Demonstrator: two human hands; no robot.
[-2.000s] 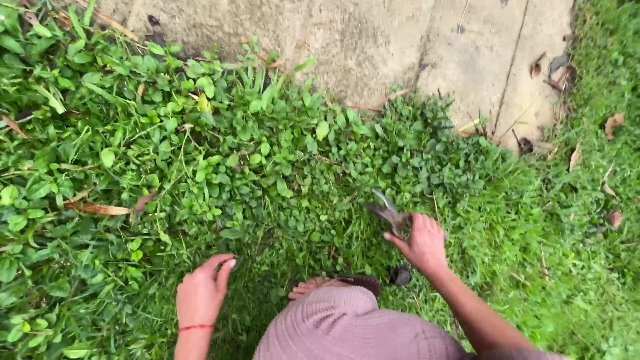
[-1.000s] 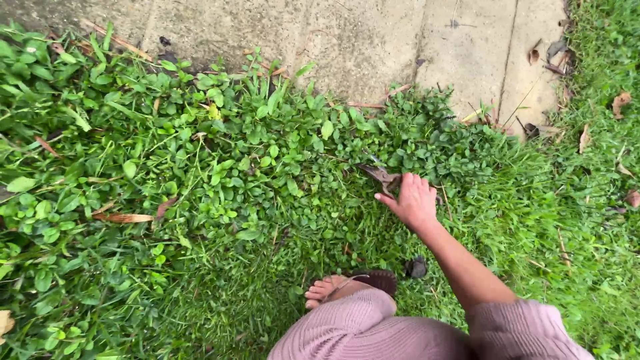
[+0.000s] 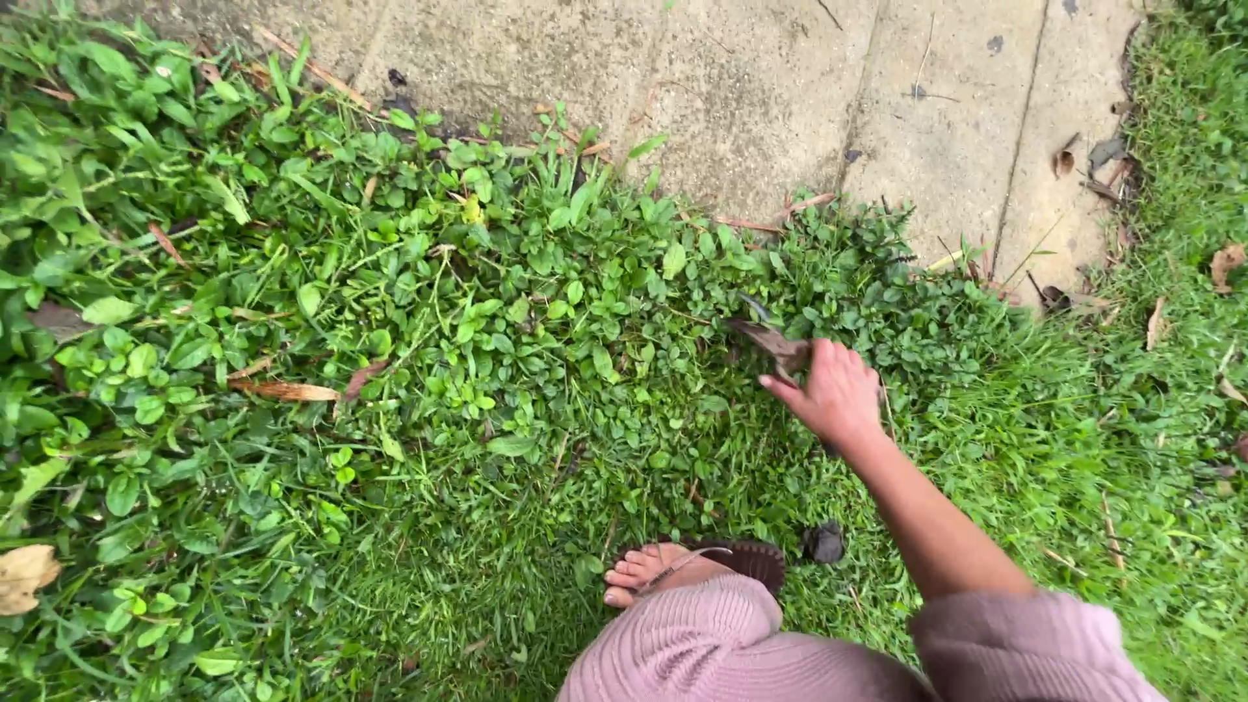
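My right hand is closed around a bladed hand tool, which looks like pruning shears with worn brown metal. Its blades point up and left among low leafy weeds, just below the edge of the paving. Most of the handles is hidden by my fingers. My left hand is out of the frame.
A concrete slab path runs along the top. Dry brown leaves lie in the greenery. My sandalled foot rests on the grass at the bottom, beside a dark lump. Shorter grass grows to the right.
My left hand, seen at the lower left two seconds ago, has left the view. My right hand still holds the tool, now down among the leaves.
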